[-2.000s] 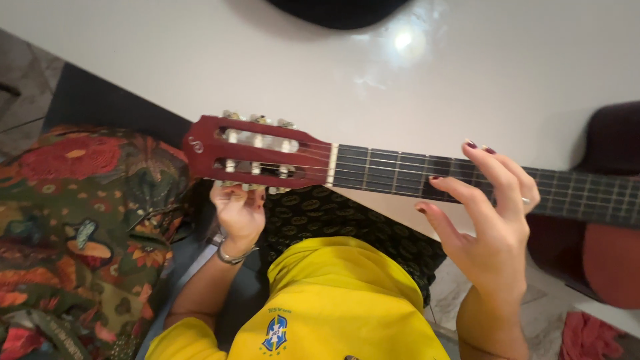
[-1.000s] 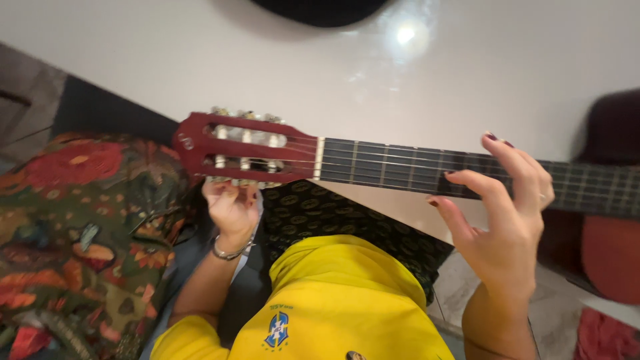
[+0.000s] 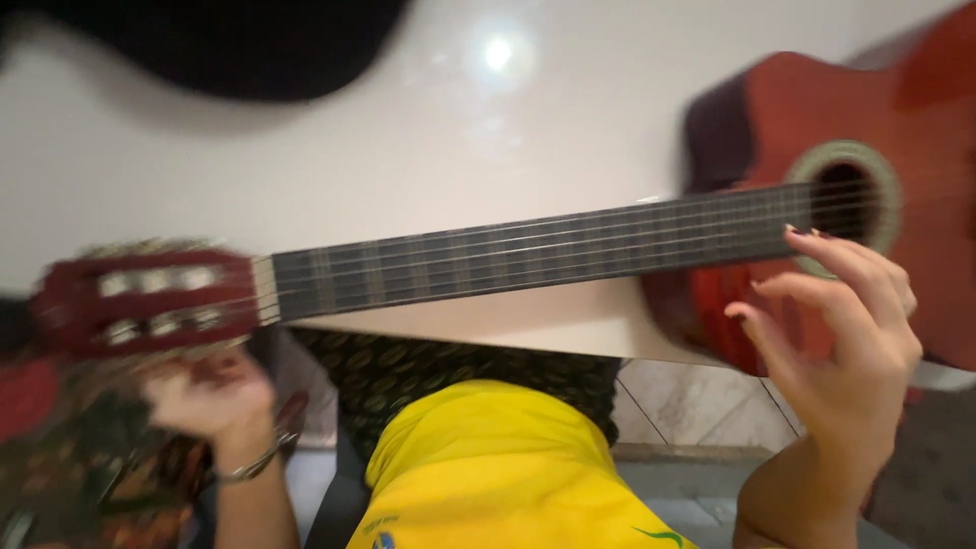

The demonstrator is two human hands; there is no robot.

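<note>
A classical guitar lies across the view, its red headstock (image 3: 229, 286) at the left and its reddish body (image 3: 926, 152) with the soundhole (image 3: 842, 200) at the right. Under the lower row of tuning pegs is my left hand (image 3: 210, 389), blurred, its fingertips at the pegs; whether it grips one is unclear. My right hand (image 3: 854, 320) hovers in front of the guitar body with fingers spread and curled, the index fingertip near the strings where the dark fretboard (image 3: 534, 252) meets the soundhole. It holds nothing.
Behind and below the guitar is a white glossy table (image 3: 488, 152). A black rounded object (image 3: 252, 46) sits on it at the upper left. Floral fabric (image 3: 99, 457) is at the lower left, and floor tiles (image 3: 686, 400) show past the table edge.
The view has shifted toward the right, showing the guitar's body and soundhole. My right hand has moved along the neck from the fretboard to beside the soundhole. My left hand stays by the pegs.
</note>
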